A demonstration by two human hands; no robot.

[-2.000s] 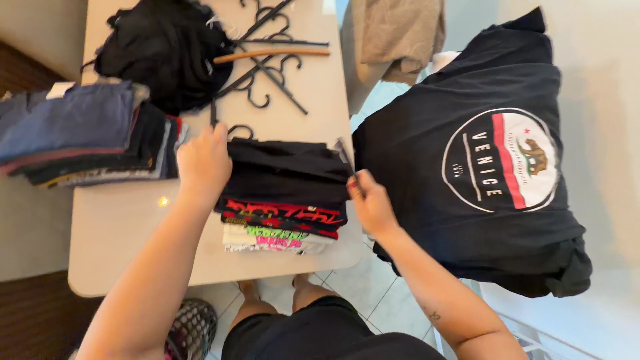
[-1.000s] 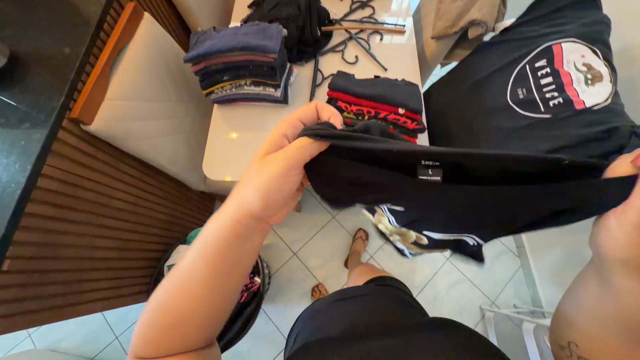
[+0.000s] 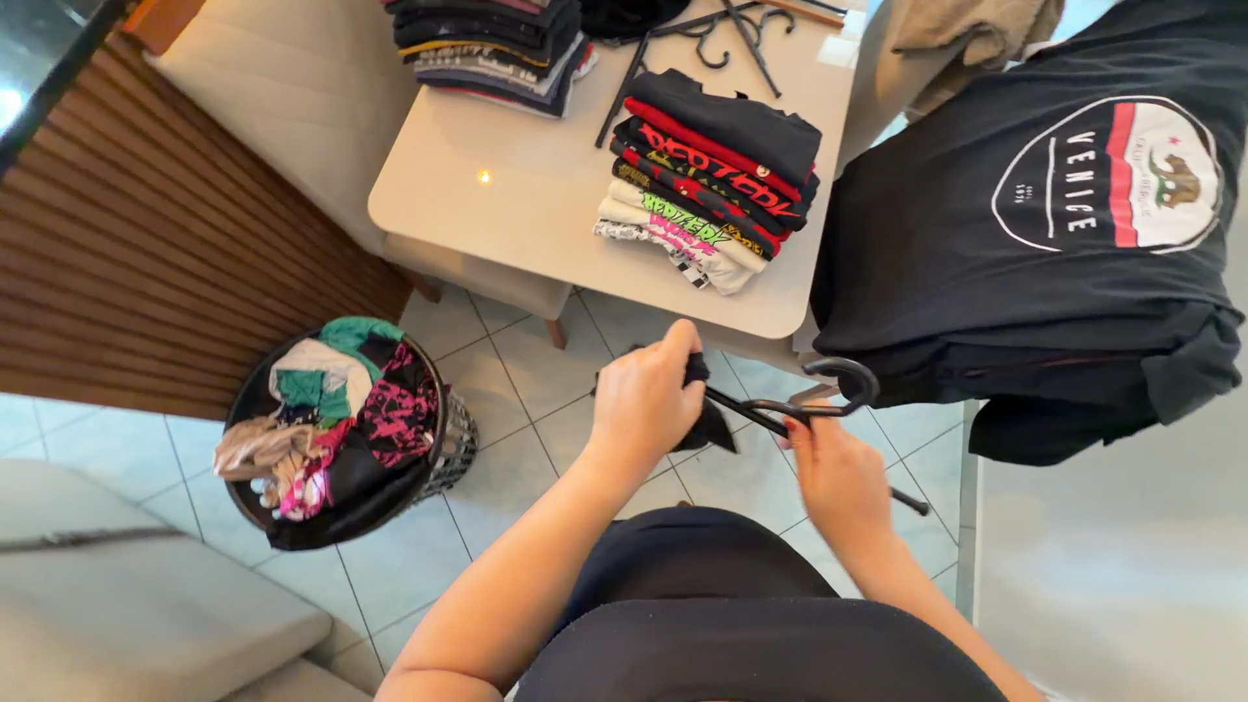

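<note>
A bunched black garment [image 3: 710, 429] hangs from my left hand [image 3: 648, 395], its fingers closed on the cloth. My right hand [image 3: 840, 478] grips a black plastic clothes hanger [image 3: 763, 413], whose hook points up and to the right. One arm of the hanger reaches to the cloth at my left hand; the other end shows below and right of my right hand. How far the cloth sits on the hanger is hidden by my left hand. Ahead, a stack of folded T-shirts [image 3: 707, 185] lies near the table's front edge.
The pale table [image 3: 487, 195] also bears another folded stack [image 3: 497, 49] and loose black hangers [image 3: 751, 49]. Black T-shirts [image 3: 916, 234] hang over something at right. A basket [image 3: 453, 439] of mixed clothes stands on the tiled floor, left. A chair [image 3: 283, 78] is beside the table.
The black garment was spread between both hands a second ago; now it is bunched at my left hand. My right hand has let go of its edge and now holds a hanger.
</note>
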